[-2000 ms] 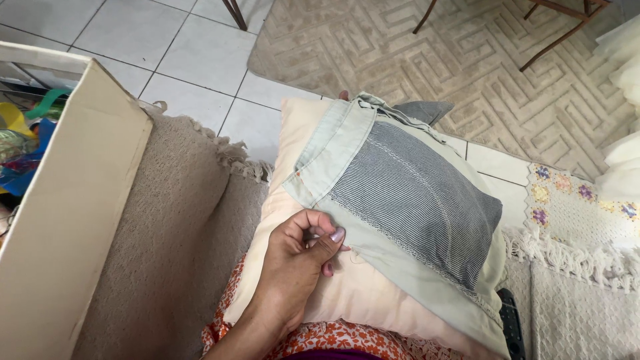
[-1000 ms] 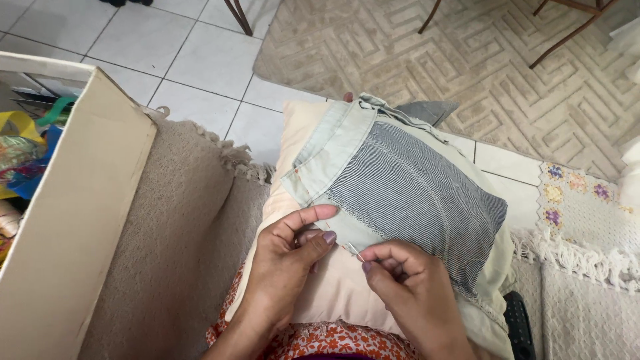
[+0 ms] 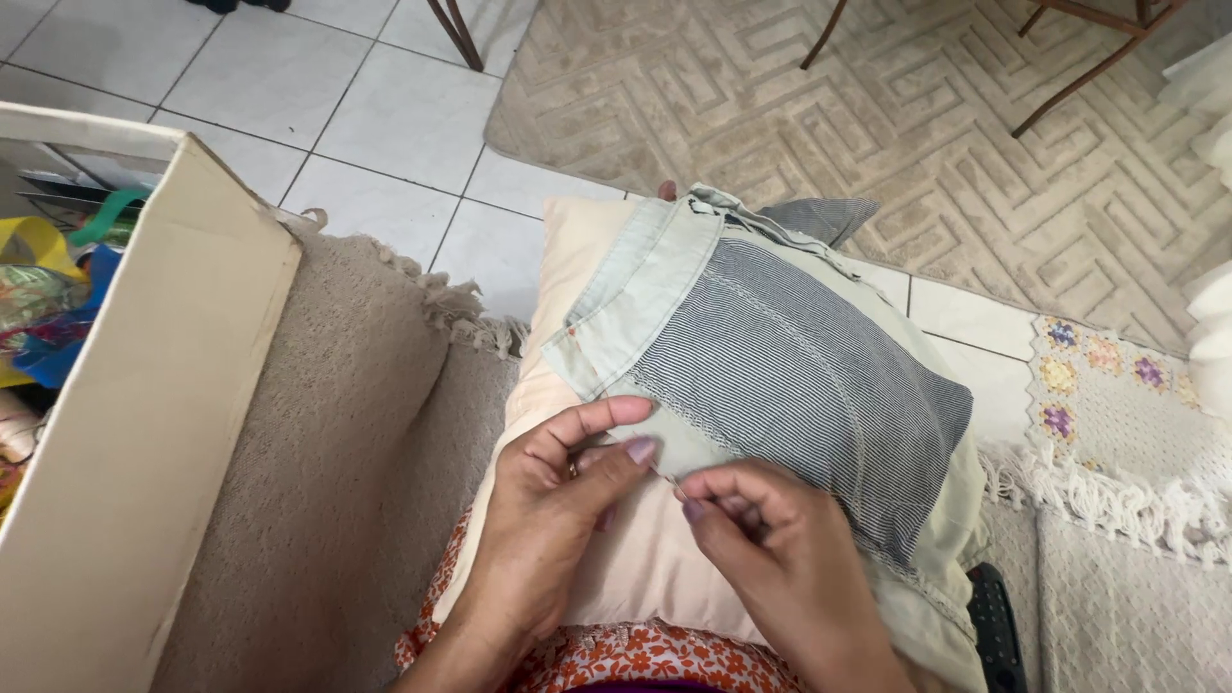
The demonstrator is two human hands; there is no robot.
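Observation:
A pale green garment (image 3: 645, 289) with a striped blue-grey fabric panel (image 3: 789, 375) lies over a peach cushion (image 3: 635, 568) on my lap. My left hand (image 3: 568, 500) pinches the garment's near edge between thumb and fingertips, its index finger lying on the cloth. Close to its right, my right hand (image 3: 770, 539) holds a thin, light-coloured thing between thumb and index finger; whether it is needle or thread I cannot tell. That thing reaches across to my left fingertips. Rough stitching runs along the panel's near border.
A cream box (image 3: 192, 385) with ribbons and thread spools stands at the left on a fringed woven cover (image 3: 346, 404). A black remote control (image 3: 994, 626) lies at the right, near a crocheted cloth (image 3: 1136, 414). Metal furniture legs (image 3: 818, 34) stand on the patterned rug (image 3: 866, 144).
My right hand has come into view from the lower right and joined my left at the garment's edge. My left hand has stayed at that edge.

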